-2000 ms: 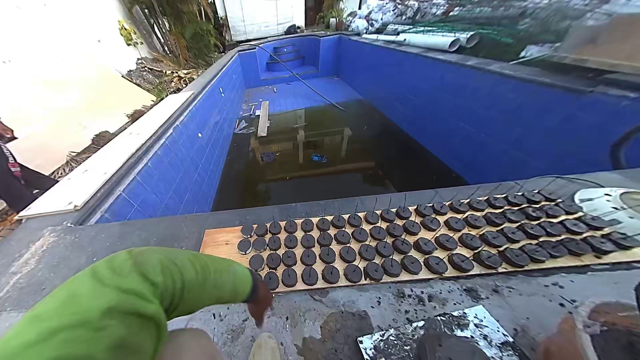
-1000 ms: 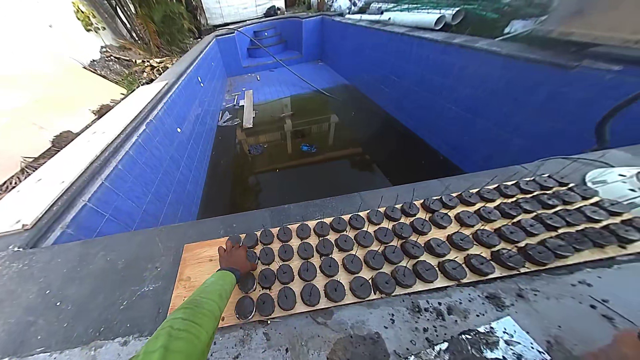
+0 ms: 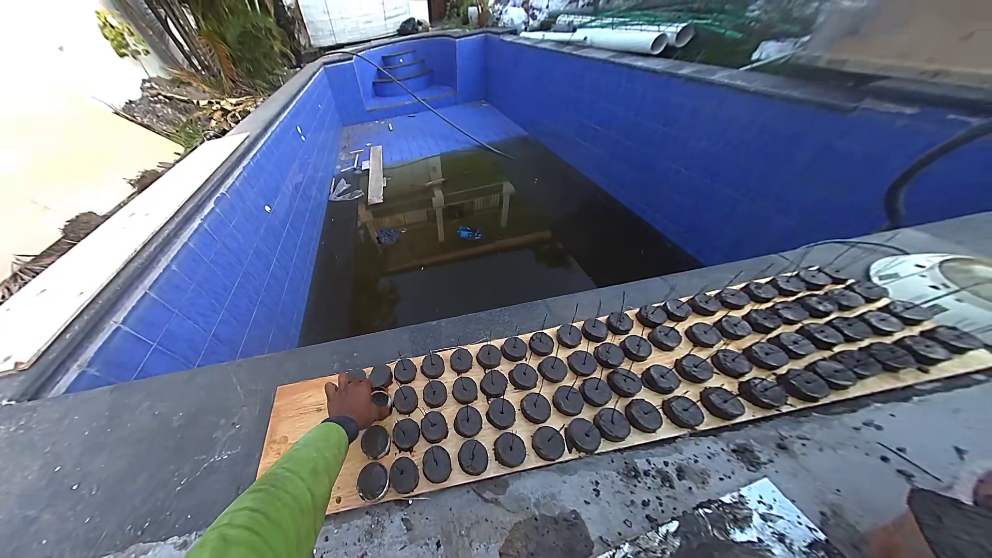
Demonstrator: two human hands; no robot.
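My left hand point(image 3: 353, 401), in a green sleeve with a dark cuff, reaches to the left end of a long wooden board point(image 3: 298, 403). Its fingers are on the shiny rim of a dark round disc point(image 3: 380, 400). Rows of dark, clay-like discs point(image 3: 509, 449) cover most of the board, many with a thin wire or stick standing up from them. Two discs below the hand, one of them at the near corner point(image 3: 373, 481), also have shiny rims. At the bottom right edge, blurred skin and a dark object point(image 3: 949, 523) show in part; whether this is my right hand is unclear.
Beyond the board lies a blue-tiled pool point(image 3: 620, 147) with dark water. A white and grey appliance-like object point(image 3: 930, 283) stands at the board's right end. Crumbs and a shiny, smeared sheet point(image 3: 763, 515) lie on the near concrete. A pale plank point(image 3: 116, 248) runs along the left edge.
My left hand has moved from in front of the board onto its left end, and between the last two frames it stays among the leftmost discs.
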